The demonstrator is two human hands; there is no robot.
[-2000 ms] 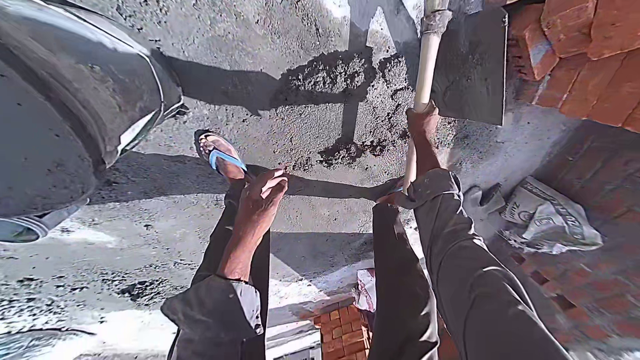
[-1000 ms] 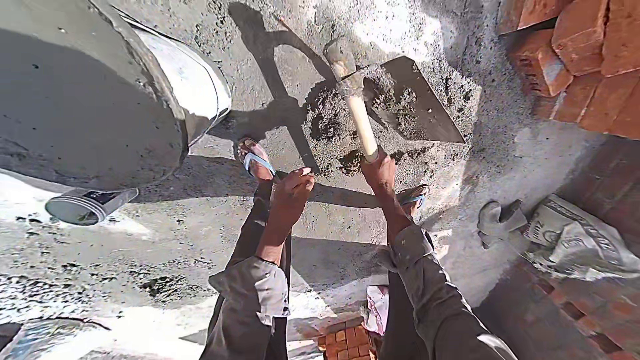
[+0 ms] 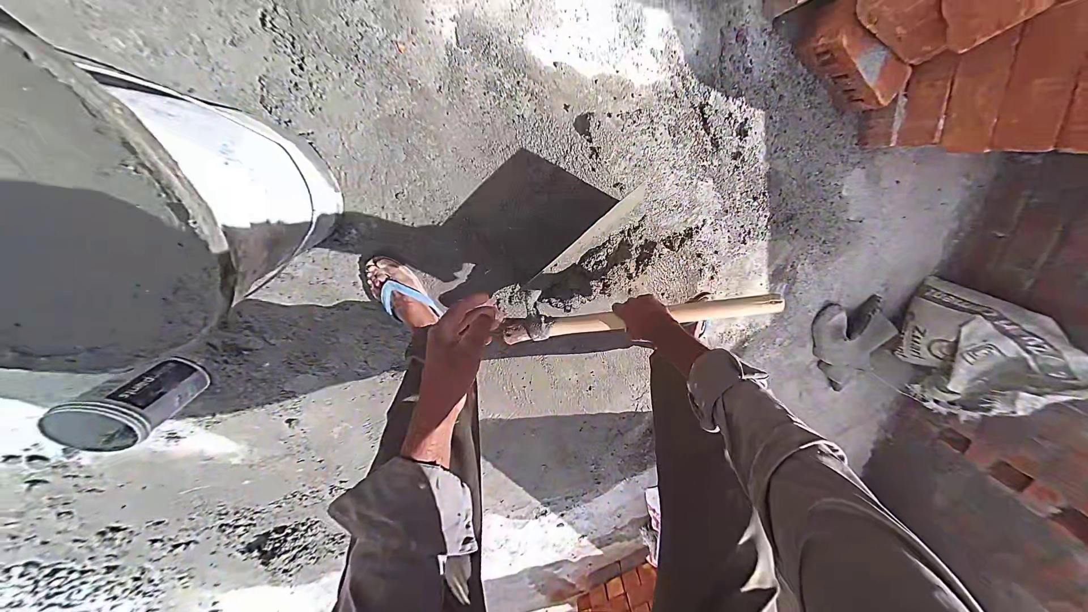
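Note:
A hoe with a wooden handle (image 3: 731, 308) lies across in front of my legs, its socket end to the left. My right hand (image 3: 648, 320) grips the handle near its middle. The flat metal blade (image 3: 586, 238) is seen at a slant just beyond the socket, beside dark wet mortar (image 3: 629, 263) on the ground. My left hand (image 3: 466, 327) is raised just left of the socket, fingers curled; whether it touches the hoe or holds anything cannot be told. My left foot, in a blue-strapped flip-flop (image 3: 404, 293), stands beyond it.
A large container of grey mix (image 3: 93, 255) fills the left side, with a small bucket (image 3: 127, 406) lying below it. Red bricks (image 3: 969, 85) are stacked at the upper right. A printed sack (image 3: 994, 348) and a grey crumpled item (image 3: 850, 336) lie at the right.
The hoe has turned from roughly upright in view to nearly crosswise, and its blade has come away from the mortar heap it rested on. My right hand has stayed on the handle.

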